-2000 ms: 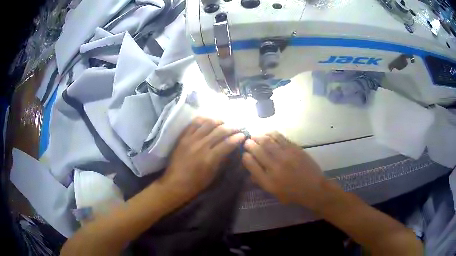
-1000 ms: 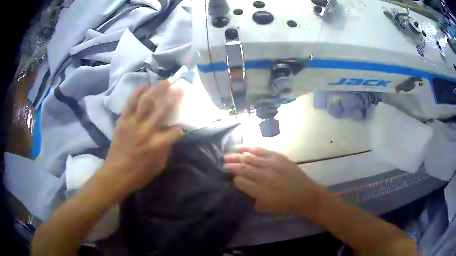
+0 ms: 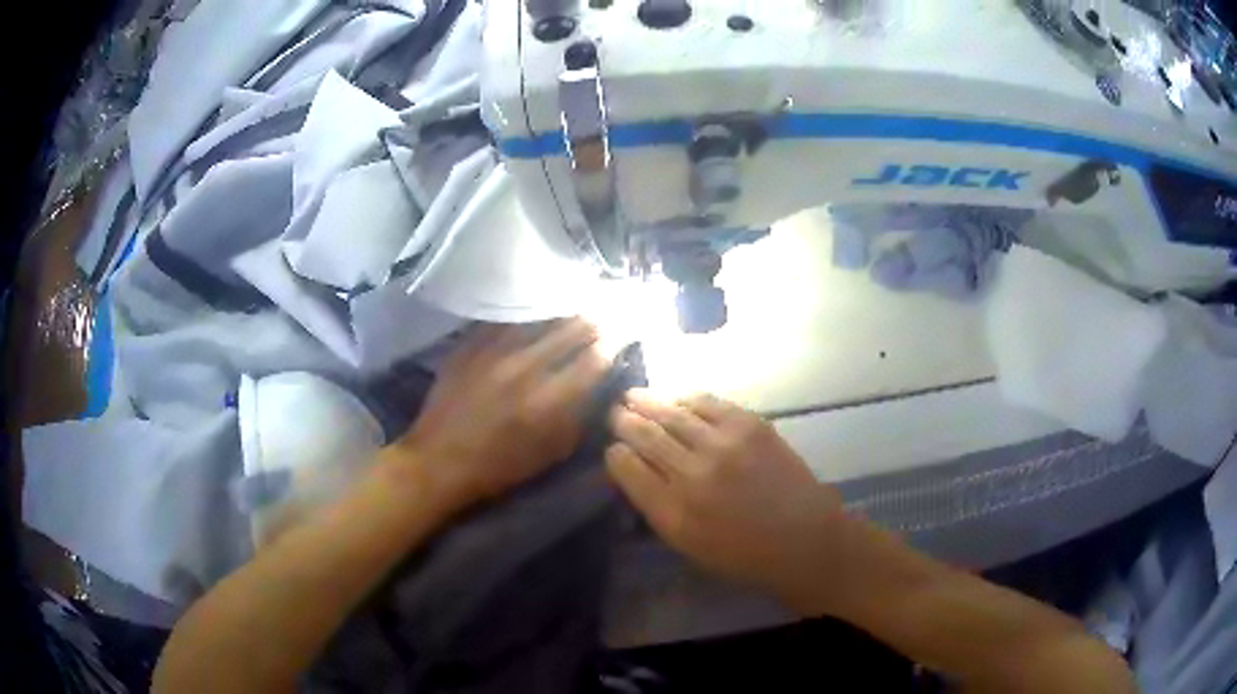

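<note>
A dark grey panel [image 3: 522, 563] lies under my hands and hangs over the table's front edge. Its edge runs up to the brightly lit needle area of the white sewing machine [image 3: 841, 129]. My left hand [image 3: 509, 407] presses flat on the fabric just left of and below the needle. My right hand [image 3: 719, 488] has its fingertips at the fabric edge [image 3: 628, 366], close to my left fingertips. Glare hides the needle and presser foot. Light grey panels [image 3: 231, 244] are heaped left of the needle.
Small white pieces [image 3: 1072, 346] lie at the right. A crumpled grey-blue scrap [image 3: 929, 251] lies behind the bed under the machine arm. A rounded white piece [image 3: 305, 434] sits by my left forearm. The ruler-marked grey table edge [image 3: 1004, 495] runs along the front right.
My left hand was lifted over the light heap a second ago and is back down beside the needle. The dark panel is flatter, its raised corner gone. The camera view has shifted slightly.
</note>
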